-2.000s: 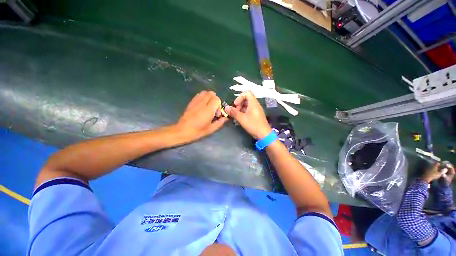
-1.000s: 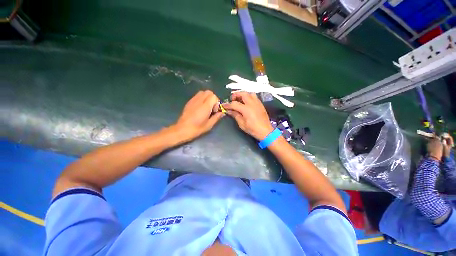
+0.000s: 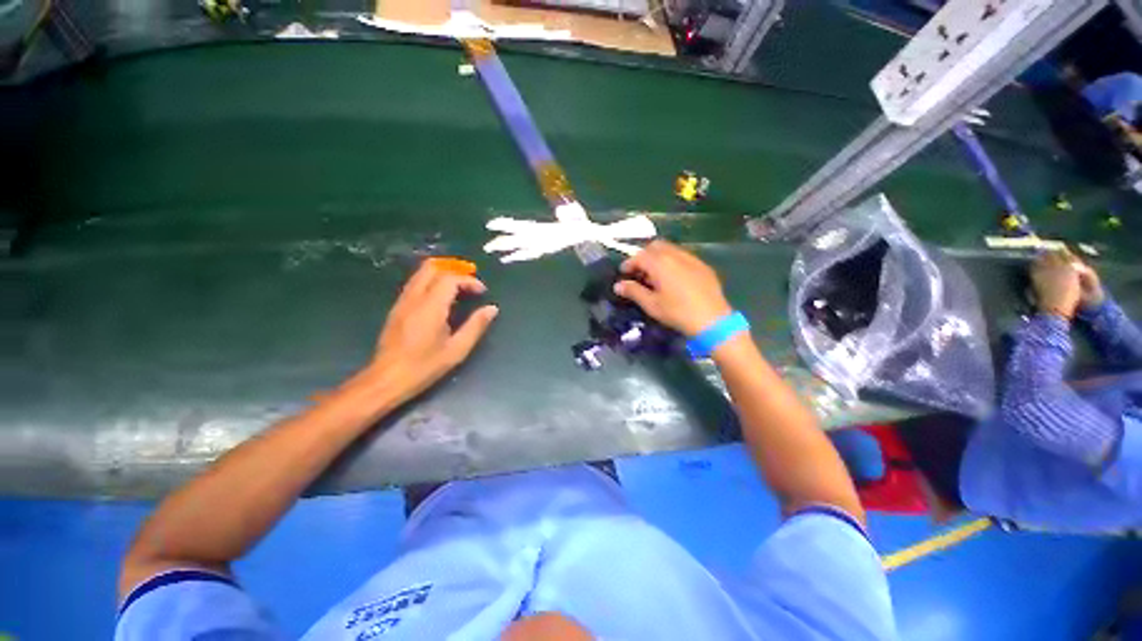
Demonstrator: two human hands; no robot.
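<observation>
My left hand (image 3: 430, 323) is over the green belt (image 3: 313, 213), fingers apart and holding nothing, with an orange cover on a fingertip. My right hand (image 3: 674, 291) is at the upper right edge of the pile of black pads (image 3: 616, 328); its fingertips are bent at the pile, and I cannot tell if they grip a pad. Some pads show white faces. White strips (image 3: 539, 239) lie fanned out just beyond the pile. A small yellow and black board assembly (image 3: 690, 187) lies alone on the belt, beyond my right hand.
An open clear plastic bag (image 3: 920, 328) with dark contents lies at right. A metal post (image 3: 827, 182) with a white socket strip (image 3: 964, 56) stands behind it. A blue-purple strip (image 3: 512, 110) crosses the belt. Another person's hands (image 3: 1062, 283) are at far right.
My hands have parted; the small yellow piece between them is gone from my fingers. My right hand has moved to the black pads. A yellow assembly now shows on the belt. The view has shifted.
</observation>
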